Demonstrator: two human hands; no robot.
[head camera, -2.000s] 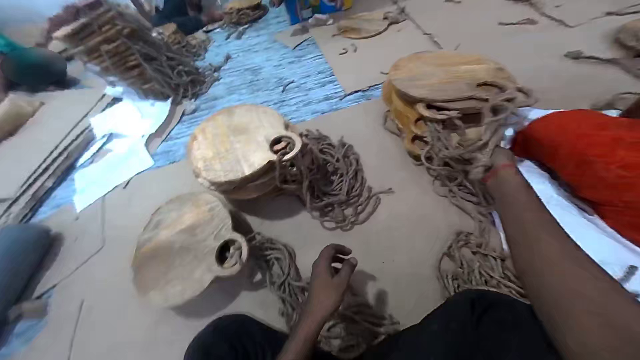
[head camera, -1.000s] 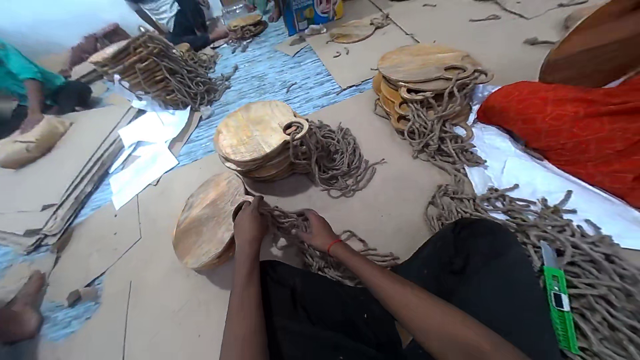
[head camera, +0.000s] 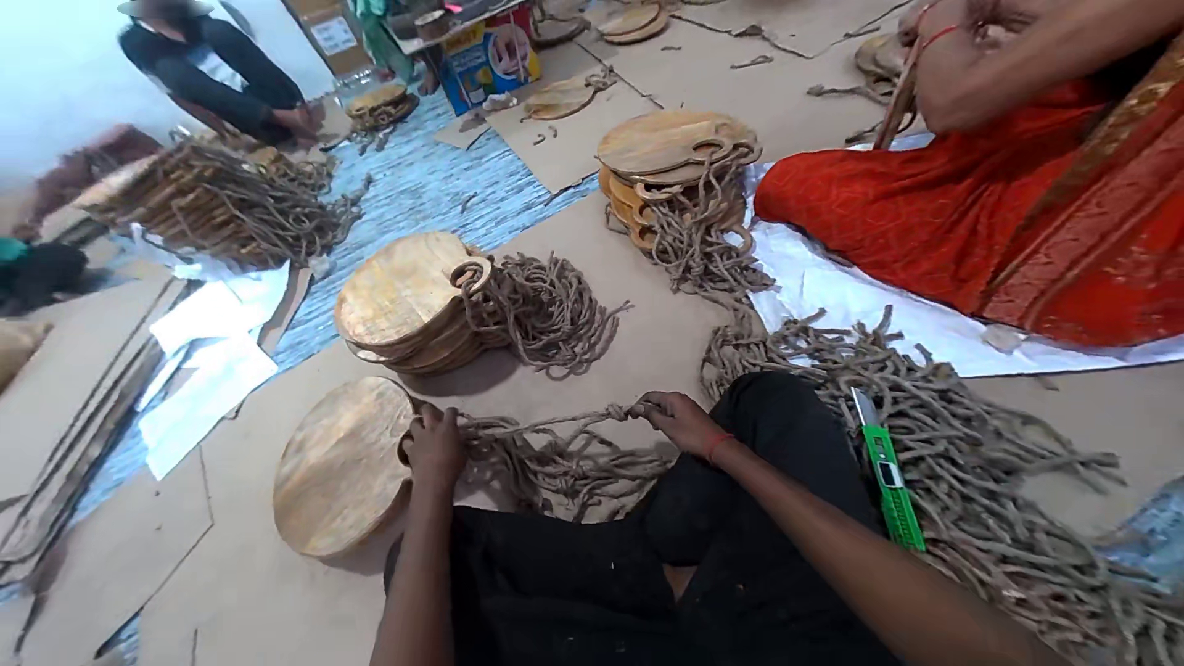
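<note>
My left hand (head camera: 435, 446) grips the holed handle end of a round wooden board (head camera: 342, 467), which lies partly tilted at the left of my lap. From that handle a grey-brown rope (head camera: 564, 421) runs taut to my right hand (head camera: 680, 423), whose fingers pinch it just beside a knot (head camera: 616, 412). Below the taut rope, a bundle of looser knotted cords (head camera: 578, 472) lies in front of my lap. Behind it is a stack of round wooden boards (head camera: 402, 296) with a tangle of rope (head camera: 546, 310) at its handles.
More boards with ropes (head camera: 680, 148) are stacked ahead. Cut ropes (head camera: 971, 444) lie at my right, with a green utility knife (head camera: 888, 476) on them, its blade out. A person in red cloth (head camera: 906, 203) sits at right. White papers (head camera: 208, 370) and cardboard sheets (head camera: 83, 398) lie left.
My right hand has moved to the right, away from my left hand, drawing a rope out straight. Two seconds ago it was at the far stack, and my left hand was off the board.
</note>
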